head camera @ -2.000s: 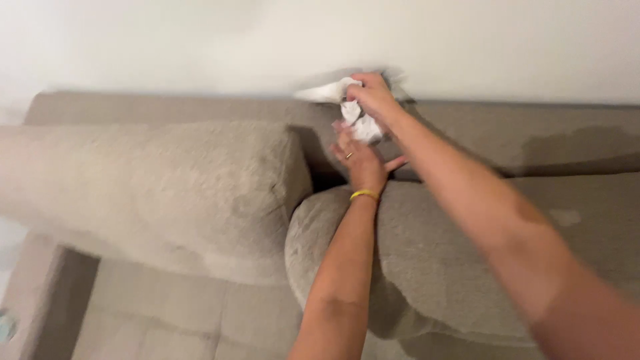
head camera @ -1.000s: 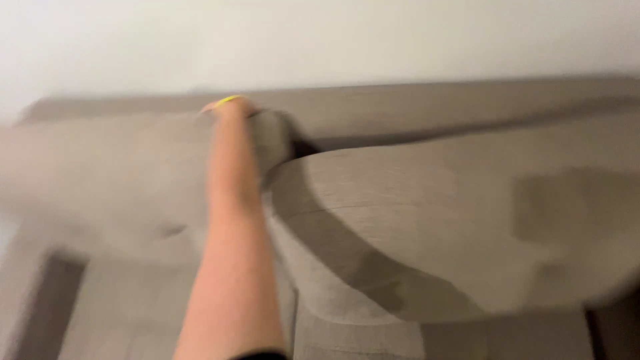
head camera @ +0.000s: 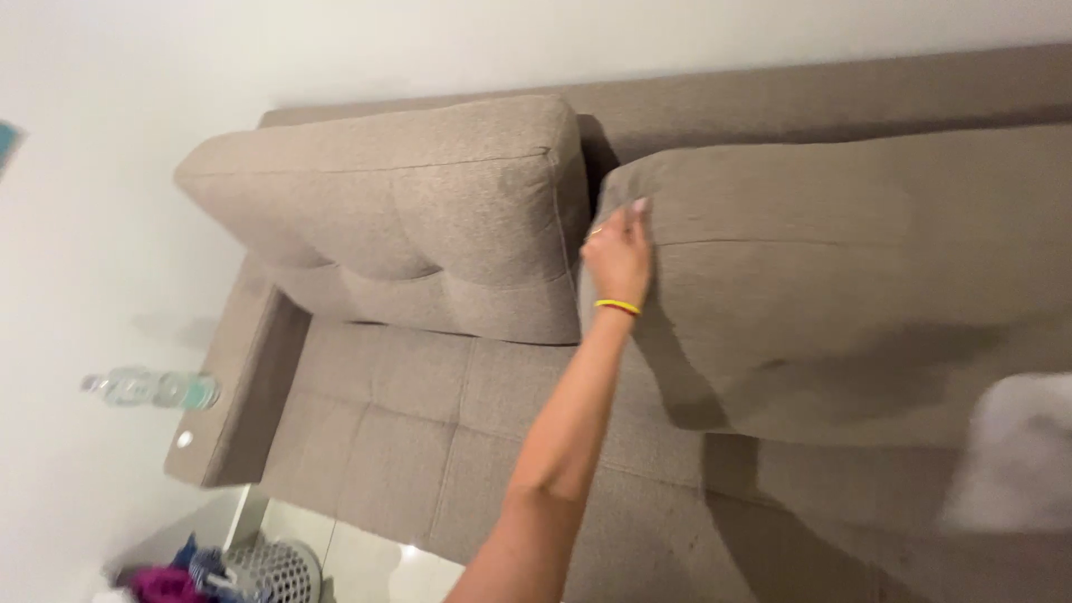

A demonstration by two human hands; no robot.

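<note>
My left hand [head camera: 618, 255], with a ring and a yellow band at the wrist, rests on the upper left corner of the right back cushion [head camera: 804, 276] of a grey-brown fabric sofa. Its fingers are bent against the cover; whether they pinch the fabric cannot be told. Beside it, past a dark gap, leans the tufted left back cushion [head camera: 435, 209]. A blurred white cloth [head camera: 1017, 452] shows at the right edge, in front of the right cushion. My right hand is out of view.
On the sofa's armrest [head camera: 239, 368] stand a clear plastic bottle [head camera: 155, 389] and a small white round thing [head camera: 184, 438]. A perforated laundry basket [head camera: 289, 569] with clothes [head camera: 172, 582] is on the floor at the lower left. A wall rises behind the sofa.
Two seconds ago both hands were together at the backrest with a white cloth. My left hand has since moved from the left cushion's top to the right cushion's corner. The right hand has left the view.
</note>
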